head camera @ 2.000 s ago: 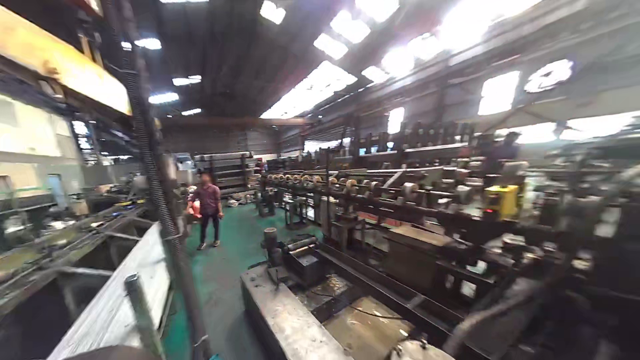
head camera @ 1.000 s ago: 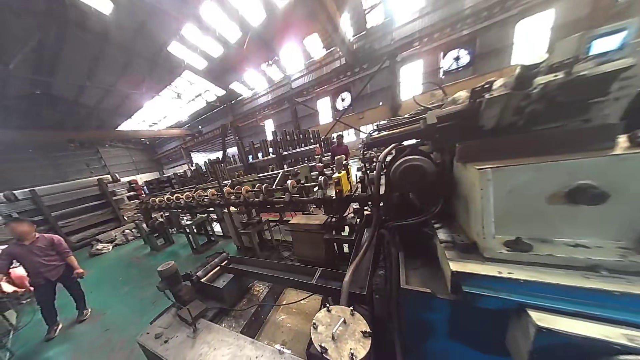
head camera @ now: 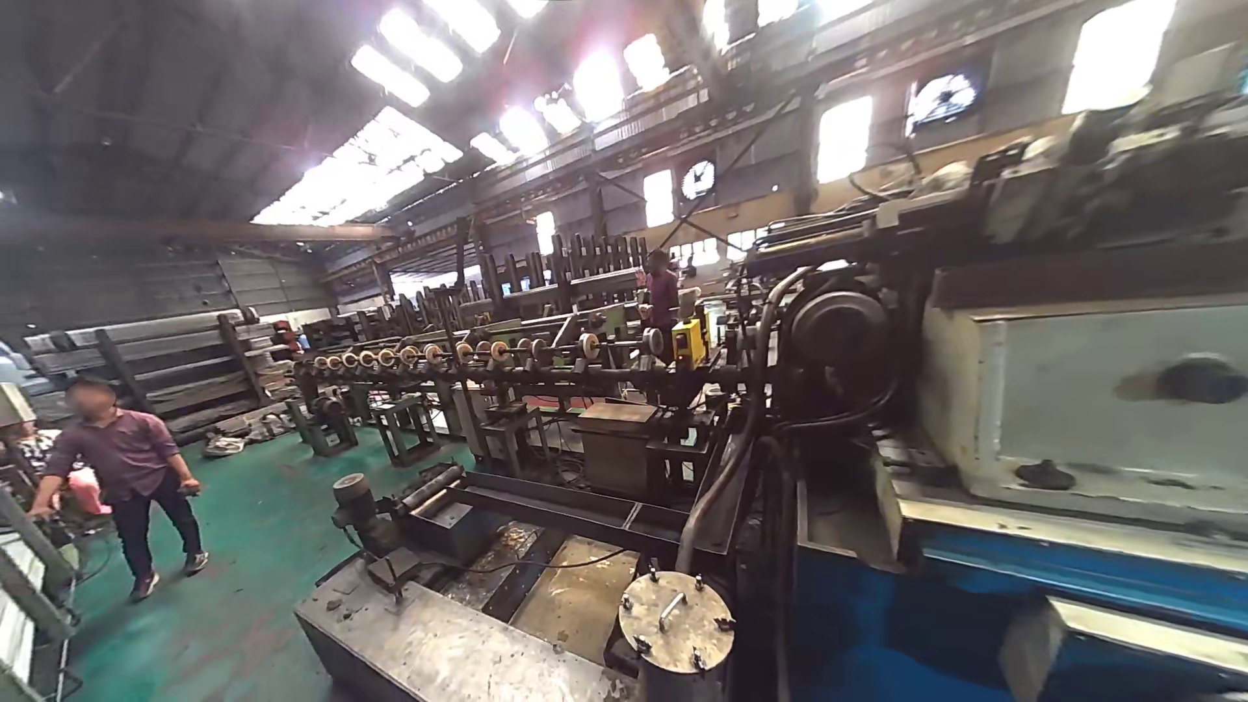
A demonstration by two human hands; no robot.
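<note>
Neither my left hand nor my right hand shows in the head view, so what they hold or touch is hidden. Nearest in front stands a metal tank with a small motor on its far end. Beside it is a round canister with a clamped metal lid. On the right, a large machine with a pale housing sits on a blue base. A dark round motor or pulley and thick hoses adjoin it.
A person in a maroon shirt stands on the green floor at left. Another person is behind a long row of rollers and a yellow box. Stacked metal stock lies at the far left.
The view has swung right, bringing in the pale and blue machine. The person in maroon now has an arm out to the railing at left and appears closer than in the earliest frame.
</note>
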